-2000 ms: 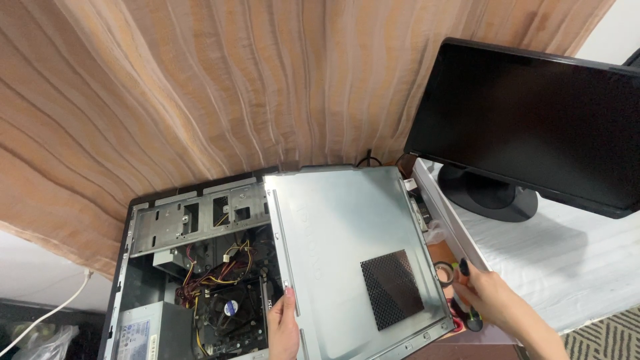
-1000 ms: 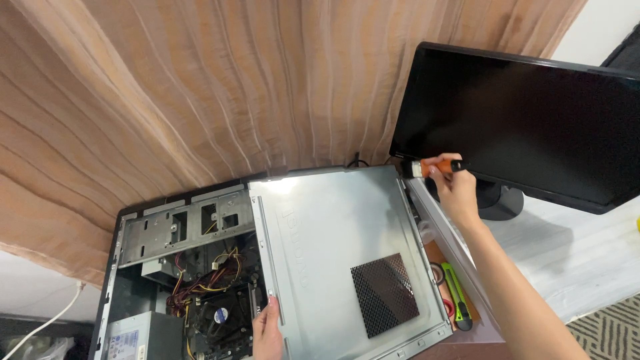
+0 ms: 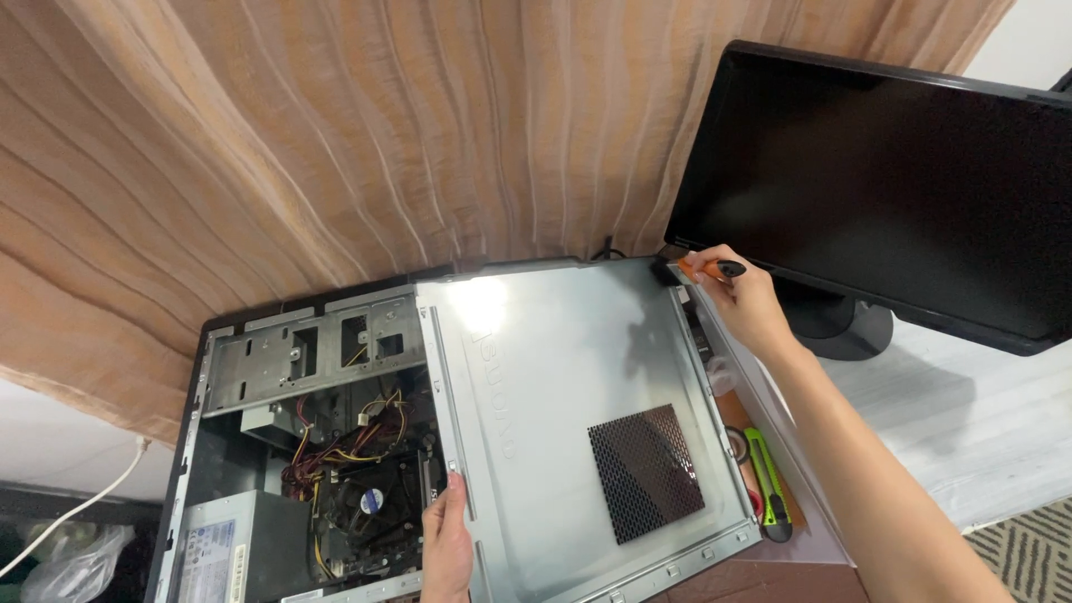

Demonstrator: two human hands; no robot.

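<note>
My left hand (image 3: 446,540) grips the near left edge of a metal computer side panel (image 3: 536,360), which has a black mesh vent (image 3: 646,473). The panel lies over the right part of an open desktop computer case (image 3: 251,360). Inside the case show a CPU fan (image 3: 360,502), a power supply (image 3: 239,536) and bundled cables (image 3: 335,448). At the panel's far right corner, my right hand (image 3: 741,297) holds a brush (image 3: 708,268) with an orange and black handle; its dark bristles touch the corner.
A black monitor (image 3: 888,184) stands at the right on a white table (image 3: 921,419). Right of the panel lie a green utility knife (image 3: 766,486) and a roll of tape (image 3: 737,444). A curtain (image 3: 502,126) hangs behind. A white cable (image 3: 75,511) and plastic bag (image 3: 75,565) are at left.
My right hand was among the items right of the panel, then rose holding the brush. Its bristles have since come onto the panel's far right corner. My left hand stays at the panel's left edge.
</note>
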